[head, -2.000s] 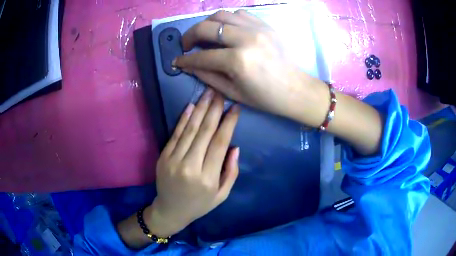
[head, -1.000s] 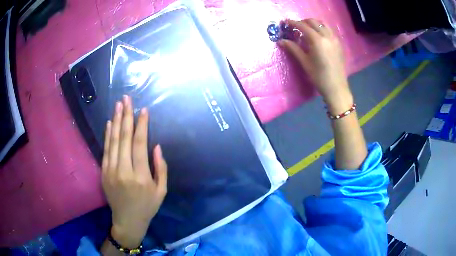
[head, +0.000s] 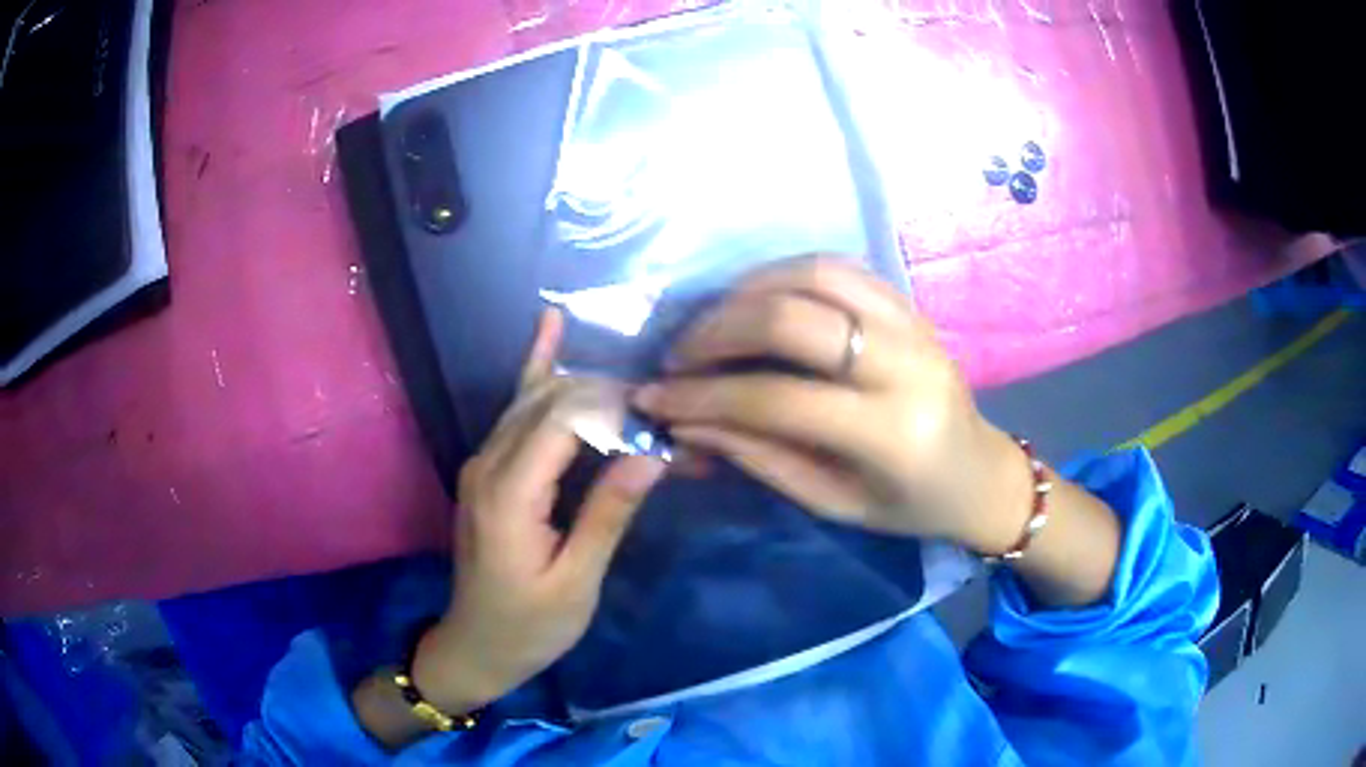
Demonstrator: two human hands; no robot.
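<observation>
A grey tablet back cover (head: 495, 285) lies on a white sheet over a darker edge in front of me, with creased, glaring clear film on it. Its dark pill-shaped camera bump (head: 433, 168) is at the far left corner, with a shiny spot in its lower seat. A small shiny lens piece (head: 646, 439) is between the fingertips of both hands, above the cover. My left hand (head: 532, 525) pinches it from the left, partly blurred. My right hand (head: 839, 397) holds it from the right. Three loose black lens discs (head: 1023, 186) lie right of the cover.
Pink plastic-wrapped matting (head: 270, 435) covers the bench. A dark cover with white edging (head: 75, 165) stands at the left, and a dark stack (head: 1296, 120) at the far right. Beyond the bench's right edge are grey floor with a yellow line (head: 1251, 378) and black boxes (head: 1255, 577).
My right hand has come back from the loose discs to the middle of the cover with a lens piece. My left hand has left the cover's surface and joined it. Three discs remain lying apart.
</observation>
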